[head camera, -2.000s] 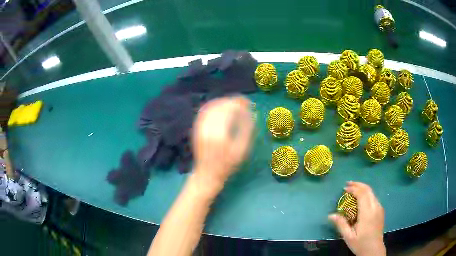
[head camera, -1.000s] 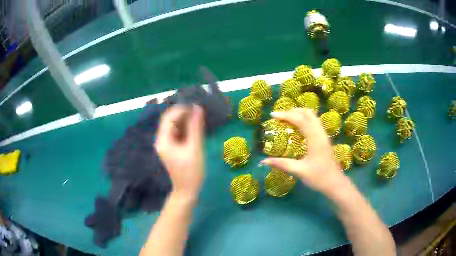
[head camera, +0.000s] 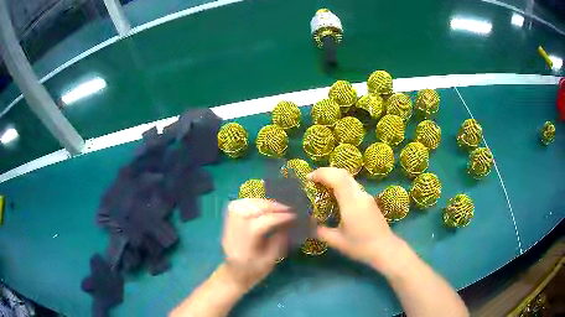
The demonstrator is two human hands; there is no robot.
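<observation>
My left hand [head camera: 257,238] is blurred and holds a dark foam liner [head camera: 288,195] by its edge, in front of the mouth of a gold mesh head. My right hand [head camera: 356,223] grips this gold mesh head [head camera: 322,201] between thumb and fingers, its opening turned to the left. The foam is at the opening; how far it is inside cannot be told. Several loose gold mesh heads [head camera: 378,159] stand around and behind my hands on the green table. A heap of dark foam liners [head camera: 139,201] lies to the left.
An assembled microphone [head camera: 326,31] lies on the green belt beyond the white rail [head camera: 260,109]. A grey post [head camera: 46,93] stands at the left. A red object [head camera: 561,99] is at the right edge, and a carton [head camera: 526,288] sits below the table at lower right.
The view has shifted right. My hands have come together, with the foam now at the mesh head's mouth. The mesh head held near the table's front edge earlier is now over the middle.
</observation>
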